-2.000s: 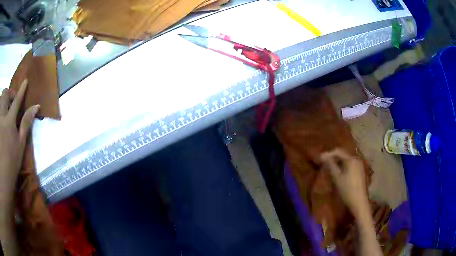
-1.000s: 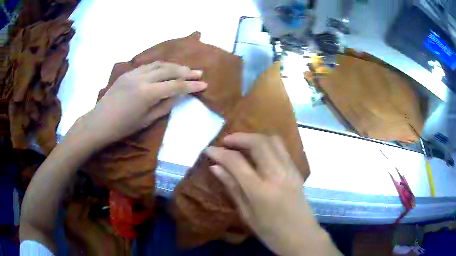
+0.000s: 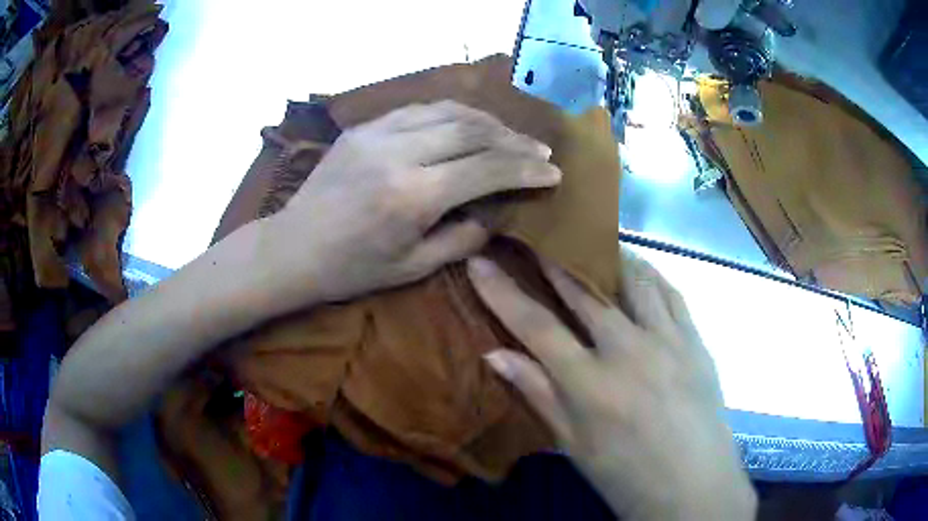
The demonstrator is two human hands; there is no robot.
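Observation:
A gathered brown panel (image 3: 407, 377) lies on the white table and hangs over its front edge. A smooth brown cloth piece (image 3: 585, 193) lies with it, left of the needle area. My left hand (image 3: 407, 198) lies flat on the cloth, fingers pointing right. My right hand (image 3: 621, 377) is on the cloth at the lower right, its fingers spread over a fold near my left fingertips. The presser foot area (image 3: 623, 97) is lit, just right of the cloth; the cloth's edge is near it.
The sewing machine head (image 3: 702, 36) is at the top right. Stacked cut pieces (image 3: 814, 183) lie right of the needle. Red-handled snips (image 3: 872, 407) lie at the right table edge. A bundle of gathered pieces (image 3: 81, 153) hangs at the left. A red cloth or bag (image 3: 273, 427) is below the table.
Both hands have moved right and closer together. The two cloth parts have come together, covering the white gap between them. The view has shifted slightly.

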